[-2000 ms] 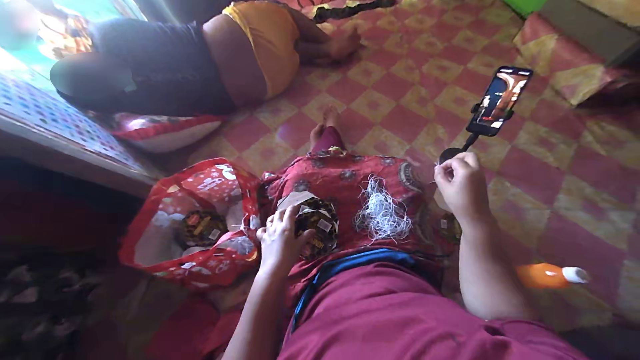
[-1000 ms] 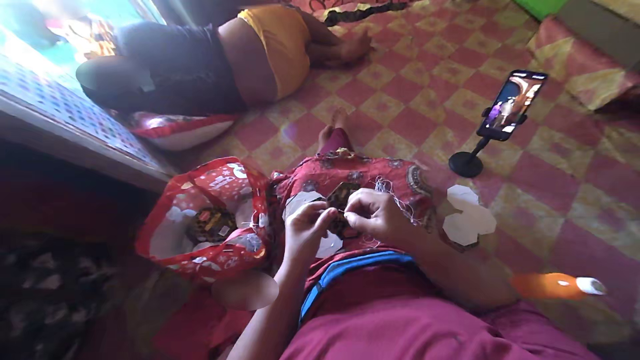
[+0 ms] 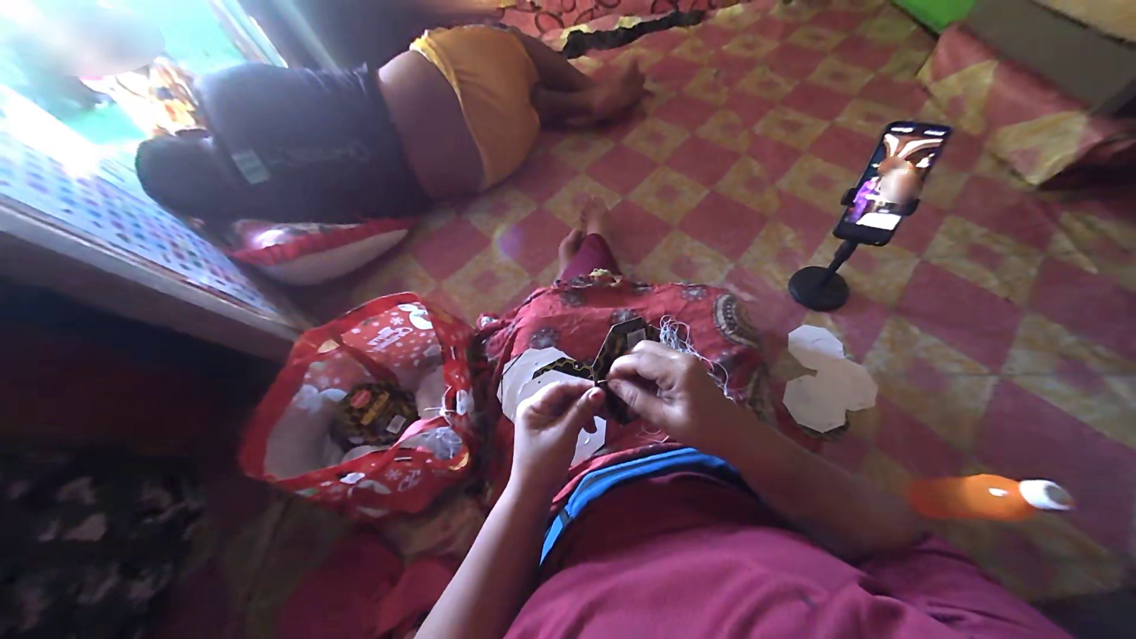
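Over my lap, my left hand [image 3: 557, 417] and my right hand [image 3: 661, 386] meet fingertip to fingertip at the edge of a dark printed card tag [image 3: 619, 344] with a gold pattern. The right fingers pinch at the card's edge; the left thumb and forefinger are closed close beside them, and what lies between them is too small to tell. White-backed card pieces [image 3: 525, 377] lie on the red patterned cloth [image 3: 568, 309] under the left hand. A loose bundle of white strings [image 3: 688, 342] rests just beyond the right hand.
A red printed bag [image 3: 355, 484] holding dark printed cards [image 3: 377, 413] stands at left. At right are a phone [image 3: 892, 182] on a black stand [image 3: 818, 288], white card pieces [image 3: 830, 390] and an orange bottle [image 3: 976, 497]. A person [image 3: 302, 146] lies on the checkered floor beyond.
Two seconds ago my left hand was on dark cards on my lap and my right was by the phone stand; now both meet over my lap. White cards now lie on the floor at right.
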